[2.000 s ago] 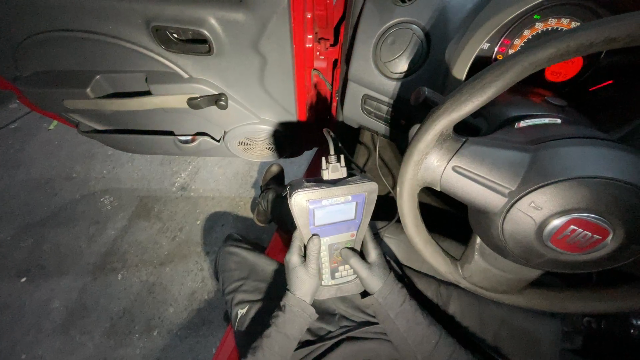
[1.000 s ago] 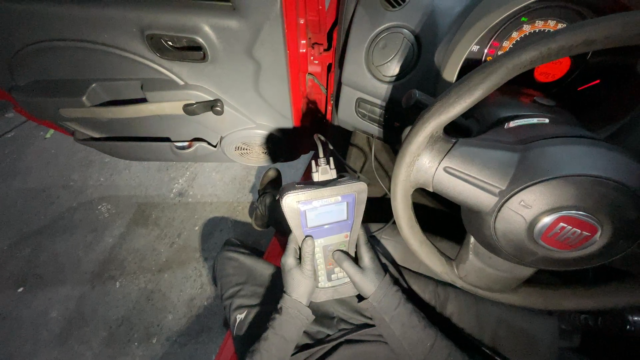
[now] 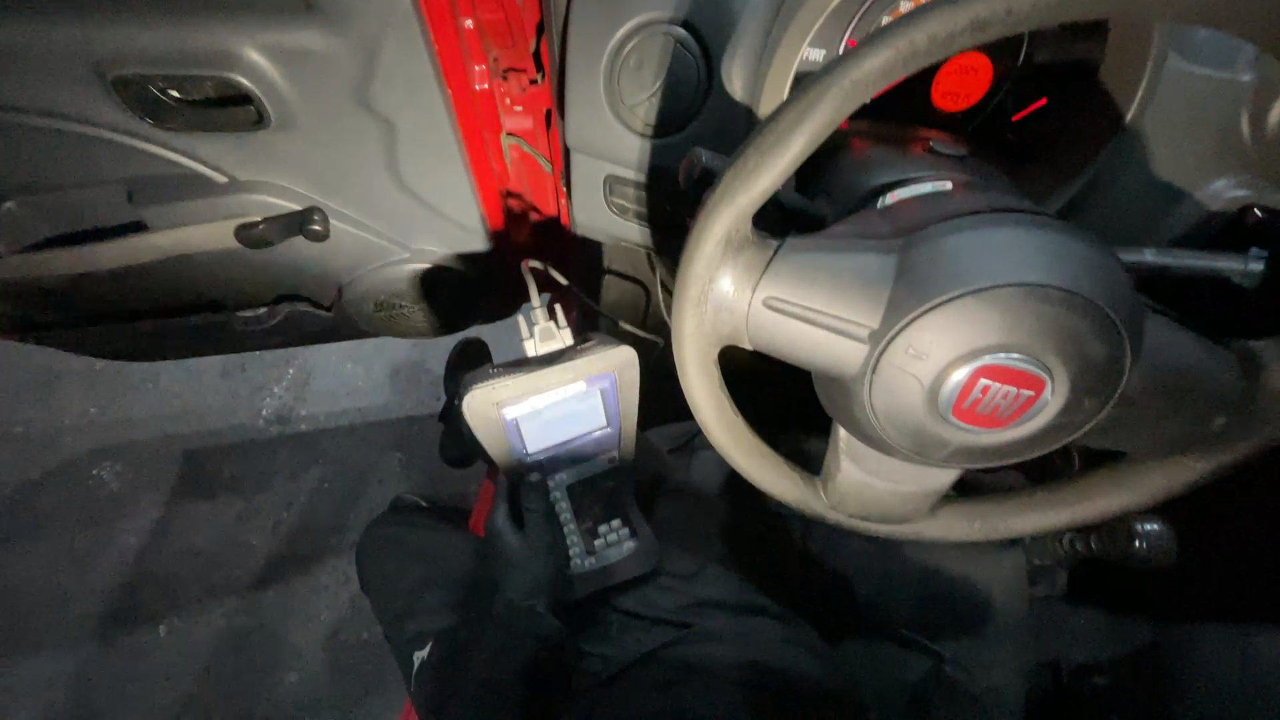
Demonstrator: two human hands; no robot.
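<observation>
A handheld diagnostic scanner (image 3: 558, 425) with a lit display and a keypad lies tilted over my lap, near the door opening. My left hand (image 3: 527, 525), in a dark glove, grips its left side, with the thumb beside the keys. A cable connector (image 3: 541, 327) is plugged into the scanner's top end, and its thin cable loops toward the area under the dashboard. No part of my right hand can be made out in the dark area to the right of the scanner.
The steering wheel (image 3: 712, 290) stands close on the right, with lit instruments (image 3: 962, 82) behind it. At left the car door (image 3: 360, 130) is swung open, with a window crank (image 3: 282, 227) on its panel. Grey floor (image 3: 250, 480) shows below the door.
My right hand has left the scanner's keypad and gone out of sight; my left hand still holds it. The view has shifted toward the steering wheel.
</observation>
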